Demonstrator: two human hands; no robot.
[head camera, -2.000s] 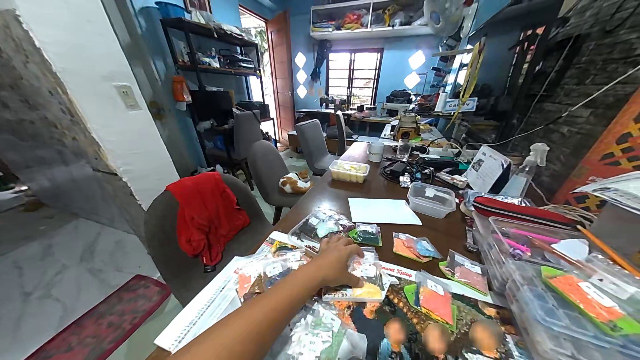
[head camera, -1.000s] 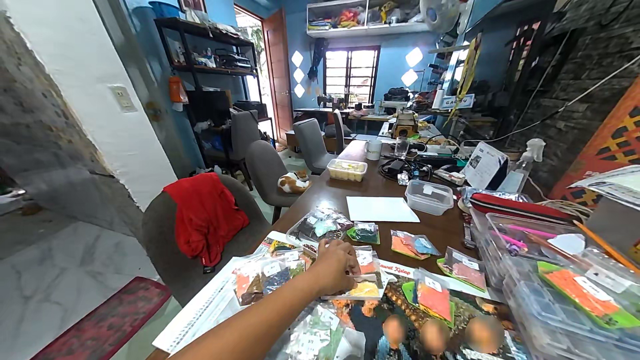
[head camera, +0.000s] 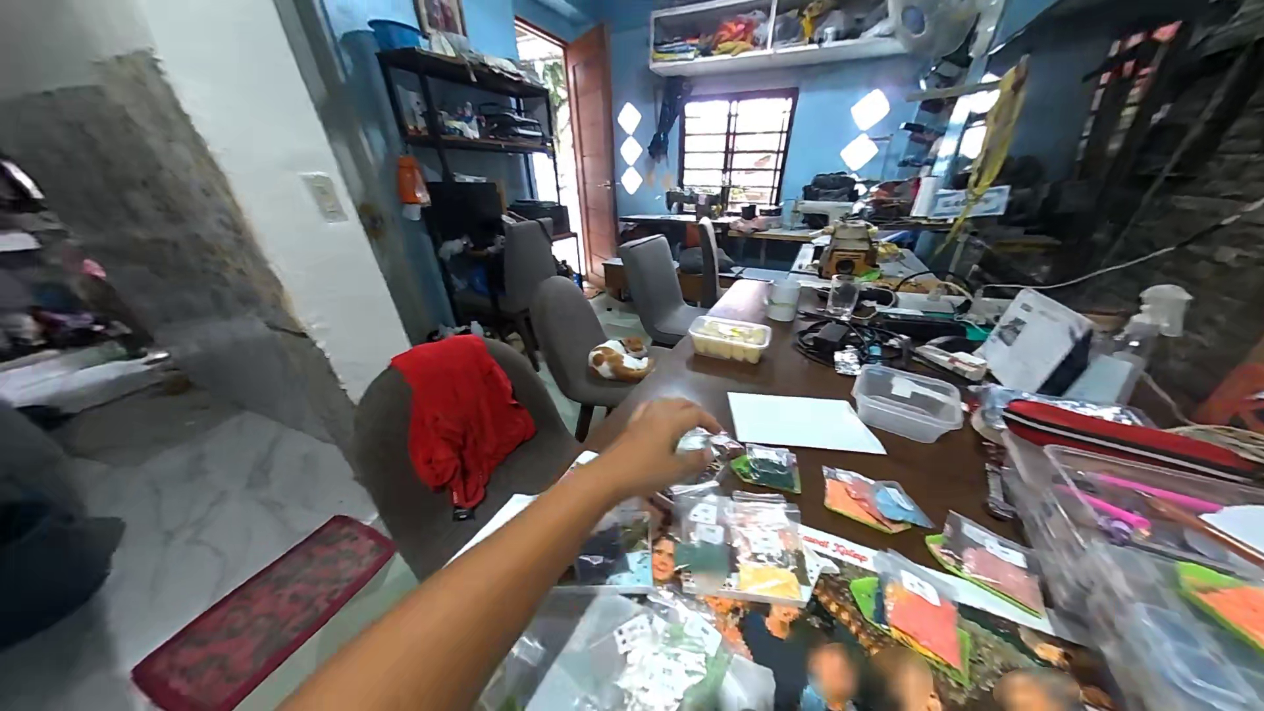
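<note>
My left hand reaches over the pile of small clear plastic bags at the table's near left side. Its fingers are curled at a bag with dark contents; whether they grip it is hard to see. Just right of the fingers lies a green-backed bag. Nearer to me are a bag with yellow contents, a dark-filled bag and a heap of small white labelled packets. Packets of orange, pink and coral material lie to the right on green pieces. My right hand is out of view.
Beyond the bags are a white sheet, an empty clear container and a tub of pale food. Clear plastic cases and a red pouch stand at the right. A red cloth hangs over a chair.
My left hand has moved away from the bag with yellow contents, farther up the table to the bags with dark contents. The yellow-filled bag now shows uncovered.
</note>
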